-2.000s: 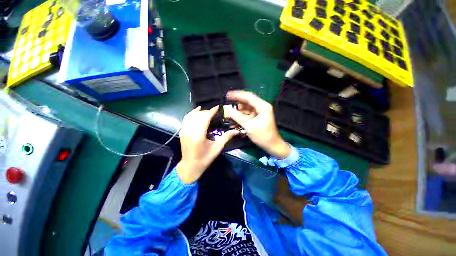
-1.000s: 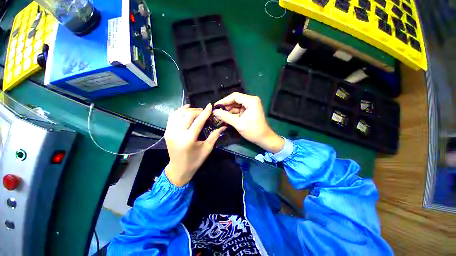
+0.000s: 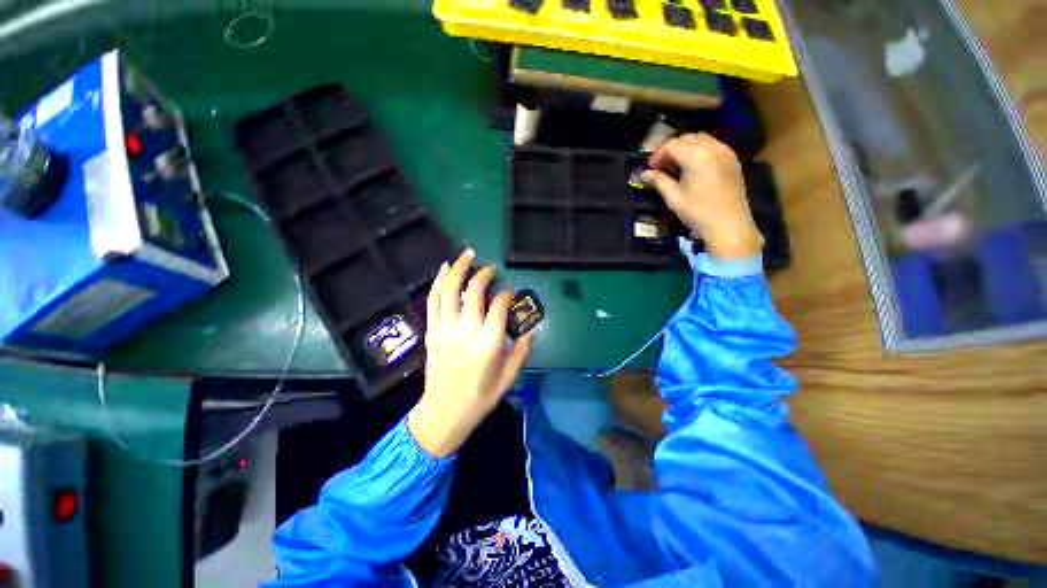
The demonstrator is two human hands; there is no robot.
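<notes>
My left hand holds a small black square module with a gold-edged centre between thumb and fingers, beside the long black pocket tray. A module with a bright white centre lies in that tray's near end pocket. My right hand is over the second black pocket tray, its thumb and fingertips at a module in a pocket. Whether the fingers grip it is hard to tell. Another module sits in the pocket just below. The hand covers part of this tray.
A yellow parts tray lies on stacked trays at the back. A blue-and-white box with a dark-based canister stands left. A pale tube loops from it. A grey machine is at lower left. A glazed panel is at right.
My hands have separated. My right hand has moved to the second tray; my left keeps a module. A bright-centred module now shows in the first tray. The camera view has shifted right.
</notes>
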